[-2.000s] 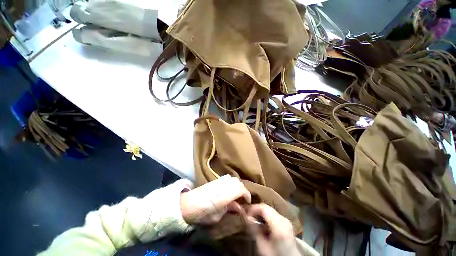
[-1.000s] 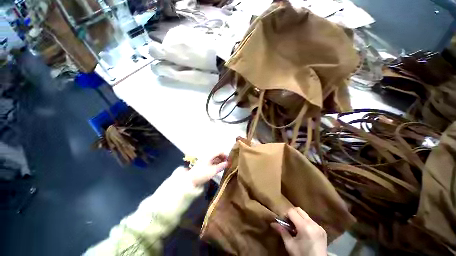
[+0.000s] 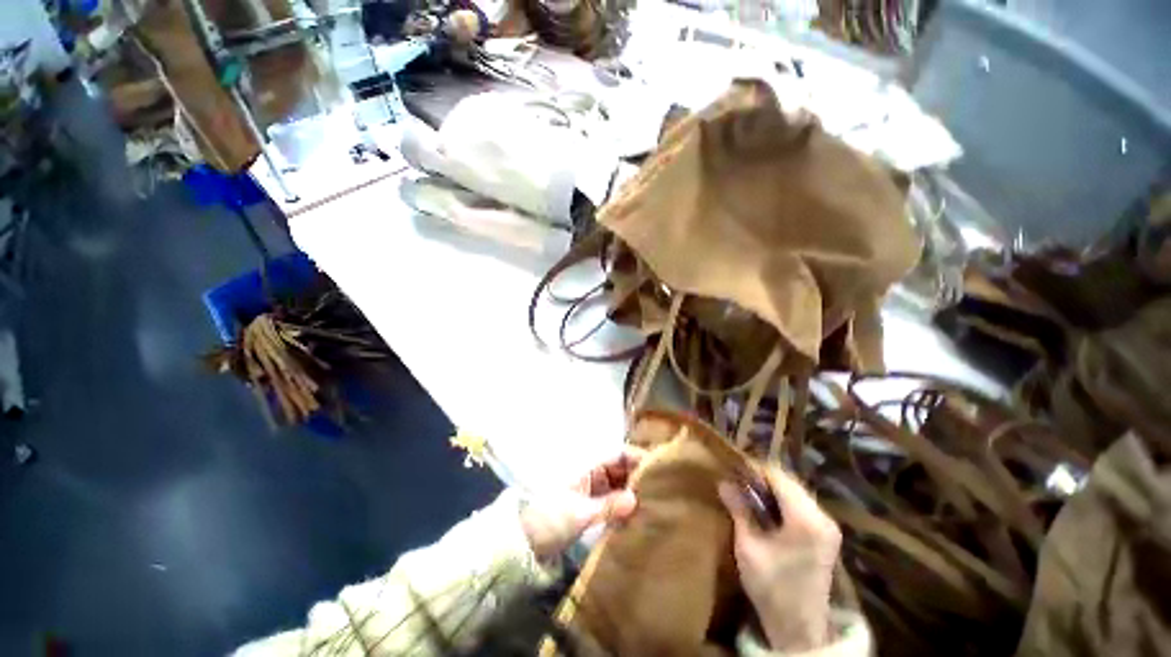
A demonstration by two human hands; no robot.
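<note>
A tan-brown handbag (image 3: 668, 552) hangs at the white table's near edge, its top part raised between my hands. My left hand (image 3: 581, 507) pinches the bag's left edge near the top. My right hand (image 3: 786, 552) is at the bag's right side near the top edge and holds a small dark tool (image 3: 760, 501), likely thread snips, in its fingers. The tool's tips are not clear. A brown strap (image 3: 658, 366) runs up from the bag. The lower part of the bag is cut off by the picture's edge.
Slumped brown bags (image 3: 771, 212) lie on the white table (image 3: 424, 321) ahead. Tangled brown straps (image 3: 937, 475) and another bag (image 3: 1104, 565) are at right. Folded pale bags (image 3: 488, 161) lie farther off. A blue bin (image 3: 263, 289) with brown strips stands at left. A yellow scrap (image 3: 471, 447) is at the table edge.
My left hand has closed on the bag's edge. My right hand with the dark tool has moved up from the bag's lower front to near its top. The bag is bunched narrower.
</note>
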